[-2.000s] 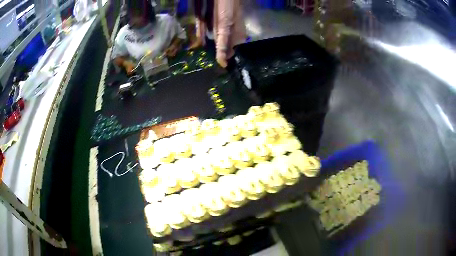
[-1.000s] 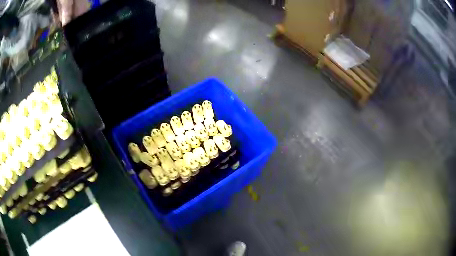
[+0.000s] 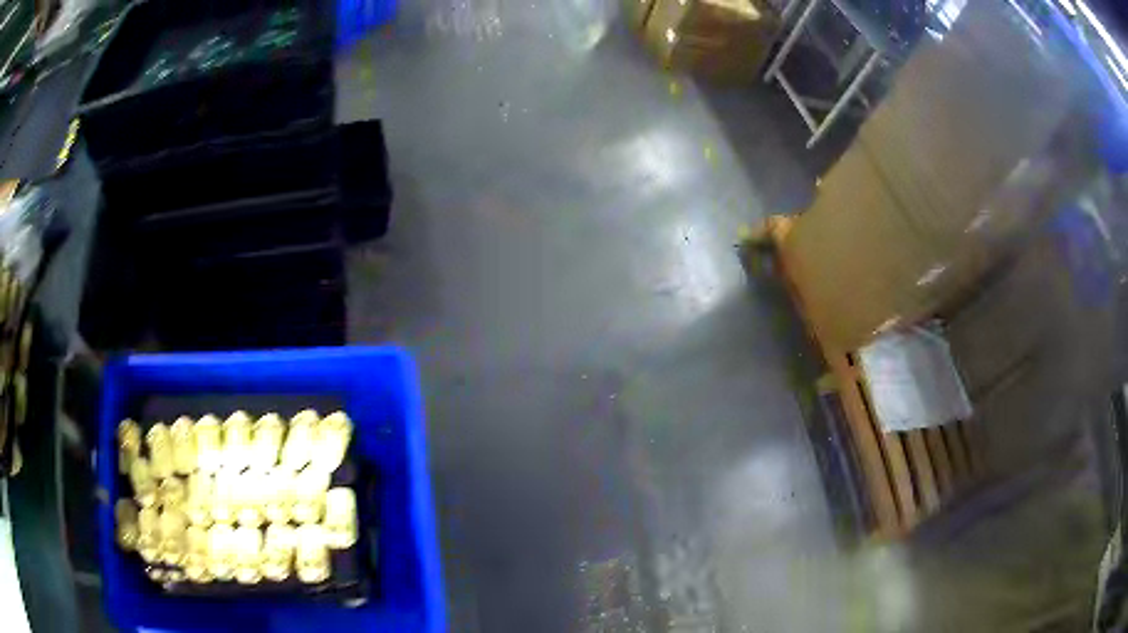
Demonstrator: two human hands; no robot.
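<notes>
Neither of my hands is in the picture. A blue plastic crate [image 3: 418, 495] stands at the lower left, nearest in front of me. Inside it, cream plastic housings [image 3: 235, 495] lie in rows on a black tray [image 3: 361, 563]. More housings or layers under the top tray are mostly hidden.
Behind the crate, stacked black bins [image 3: 223, 210] hold small green boards [image 3: 235, 52] on top. The bench edge runs along the far left. At right a large cardboard carton [image 3: 915, 186] stands on a wooden pallet [image 3: 878, 476] with a white sheet [image 3: 915, 377]. Grey floor [image 3: 532, 272] lies between.
The view has swung right, away from the bench and its stacked housings, towards the floor and pallet. The blue crate now sits at the lower left of the picture.
</notes>
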